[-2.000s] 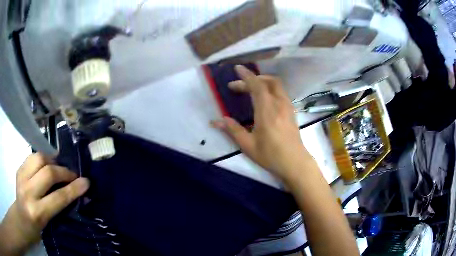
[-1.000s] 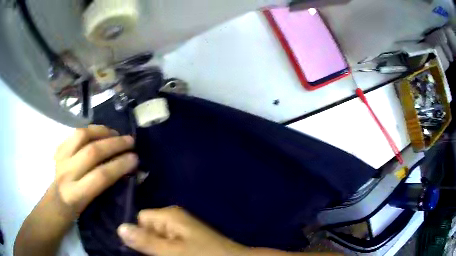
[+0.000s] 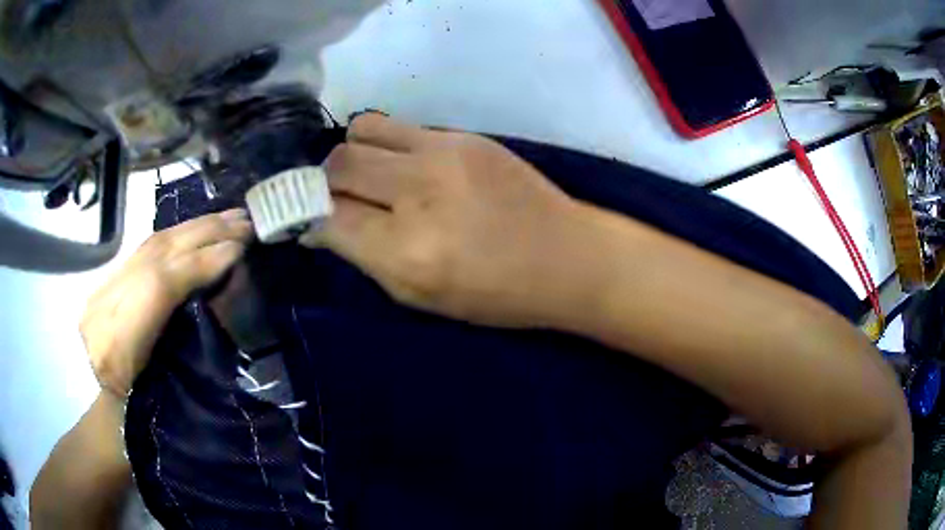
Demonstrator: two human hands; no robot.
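A dark navy garment panel (image 3: 487,414) covers the machine bed and the lap, with pale stitch lines and white overlock loops at its lower left. My left hand (image 3: 166,290) has its fingertips on the cloth, left of an off-white ribbed knob (image 3: 289,203). My right hand (image 3: 446,217) lies on the cloth right of the knob, fingers bent, fingertips partly hidden behind it. The sewing machine head (image 3: 197,62) is blurred at the upper left. The needle point is not clearly visible.
A red-cased phone (image 3: 710,67), its screen mostly dark, lies on the white machine bed (image 3: 497,62) at the top. A red wrist strap (image 3: 834,223) trails from its corner. A silver metal tool (image 3: 860,88) and a yellow-orange parts box (image 3: 904,207) are at the right.
My right hand has moved up from the lower cloth to beside the knob. My left hand stays at the cloth's left. The phone screen has gone from pink to mostly dark. The view has shifted.
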